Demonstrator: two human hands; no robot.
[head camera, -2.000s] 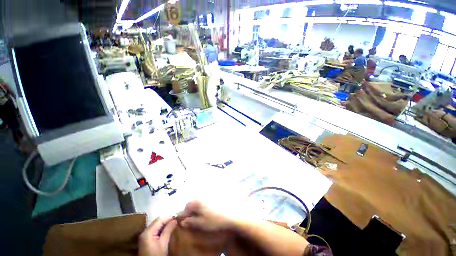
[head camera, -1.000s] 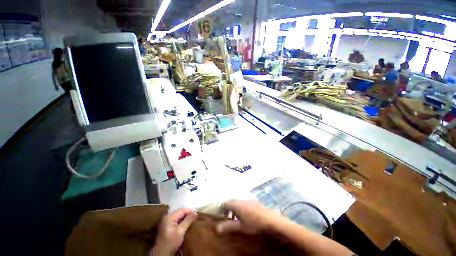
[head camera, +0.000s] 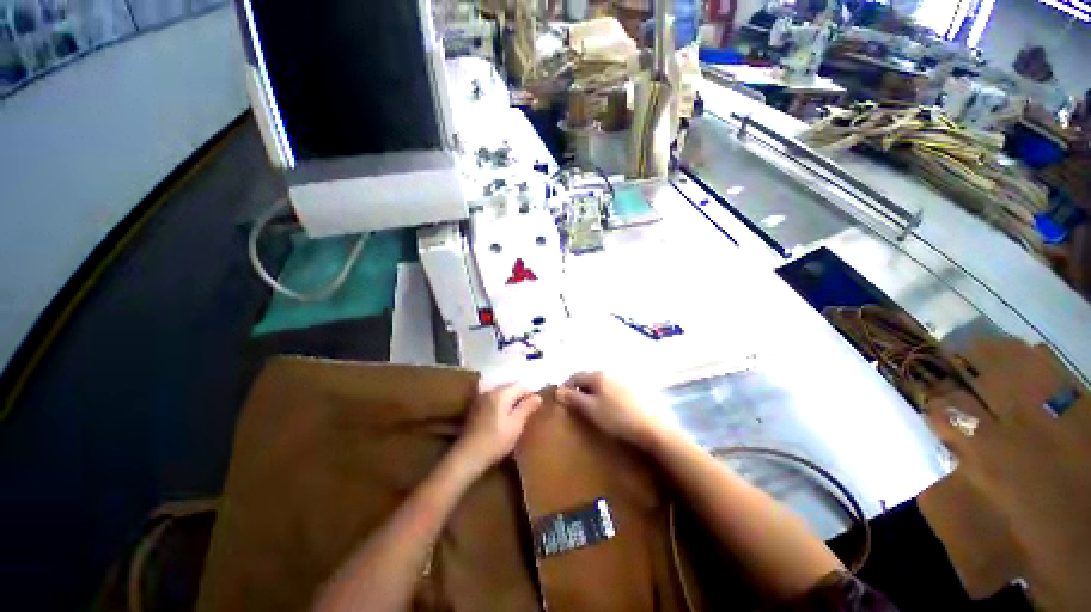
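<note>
A brown fabric bag body (head camera: 341, 466) hangs in front of me below the machine, its top edge near the needle area. My left hand (head camera: 500, 421) and my right hand (head camera: 608, 407) pinch that top edge close together, just below the presser foot (head camera: 522, 347). A black label with pale print (head camera: 574, 528) shows on the cloth between my forearms. A thin strap loop (head camera: 826, 478) curves out at the right and another strap (head camera: 162, 526) at the lower left. The white machine head (head camera: 522, 257) carries a red three-diamond logo.
Small snips (head camera: 650, 326) lie on the white table (head camera: 706, 287). A dark control screen (head camera: 347, 78) stands at the upper left above a teal cloth (head camera: 323, 287). Brown cloth pieces (head camera: 1017, 466) with coiled straps (head camera: 897, 347) lie on the right. Pale strips (head camera: 927, 150) lie on the far bench.
The view has turned down and left, showing more of the bag and the black label. My hands now lie side by side on the top edge, nearer the presser foot.
</note>
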